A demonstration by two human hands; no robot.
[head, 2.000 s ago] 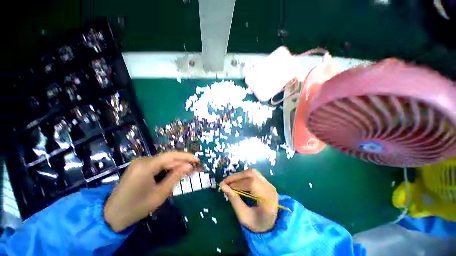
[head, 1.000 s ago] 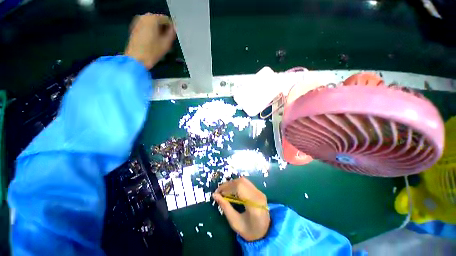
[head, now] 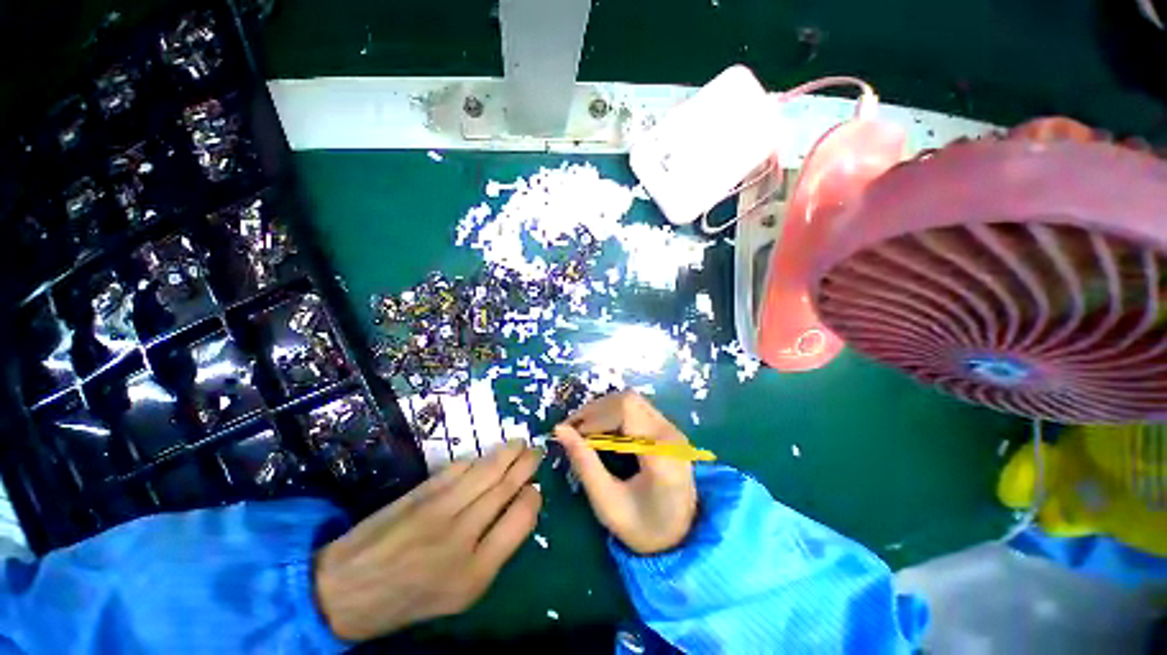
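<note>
My right hand [head: 636,476] holds the yellow tweezers [head: 653,447], tip pointing left at the edge of the white pad sheet. My left hand [head: 435,544] lies palm down, fingers extended, over the lower part of the white adhesive pad sheet [head: 471,417]; its fingertips are close to the tweezers' tip. I see nothing gripped in it. A loose pile of small dark brown components [head: 442,326] lies above the sheet. White small pads [head: 557,211] are heaped and scattered beside and beyond the components.
A black blister tray [head: 141,346] with clusters of parts stands at the left. A pink fan [head: 992,288] stands at the right, beside a white adapter [head: 706,143] with a pink cord. A yellow fan [head: 1113,473] is behind it. A white rail [head: 371,115] and post [head: 544,64] run beyond the pile.
My left hand has come back from beyond the rail to the pad sheet and now covers its lower part. My right hand keeps the tweezers, now lying flatter. The camera view has shifted.
</note>
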